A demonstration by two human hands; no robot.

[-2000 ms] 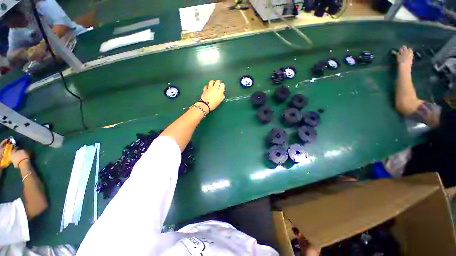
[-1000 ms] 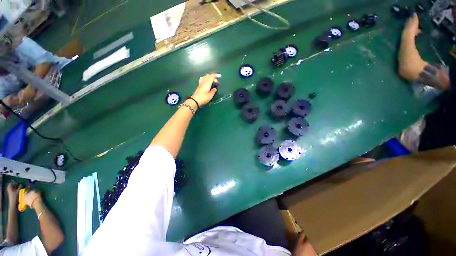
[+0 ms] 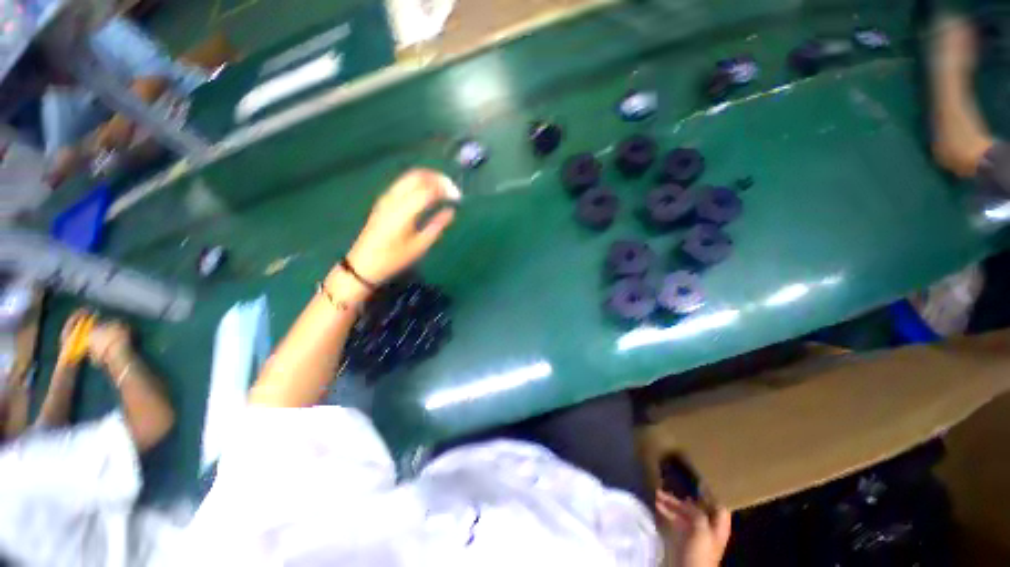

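Observation:
The image is blurred. My left hand is above the green worktop, over the far side of a loose heap of small black pieces. Its fingers are curled, with a pale spot at the fingertips; whether it holds anything is unclear. My right hand is low at the carton's left edge, partly cut off, with its fingers on a black part. Grouped black hubs lie right of centre. A dark unit and a pale-faced unit stand in the far row.
An open cardboard carton with dark parts is at lower right. Pale strips lie left of my arm. A neighbour's hands hold a yellow tool at left. Another person's forearm reaches in at upper right. A blue bin is at left.
My left hand has drawn back from the far row, where a dark unit now shows uncovered. My right hand shows more fully, with a black part at its fingers. The view has shifted.

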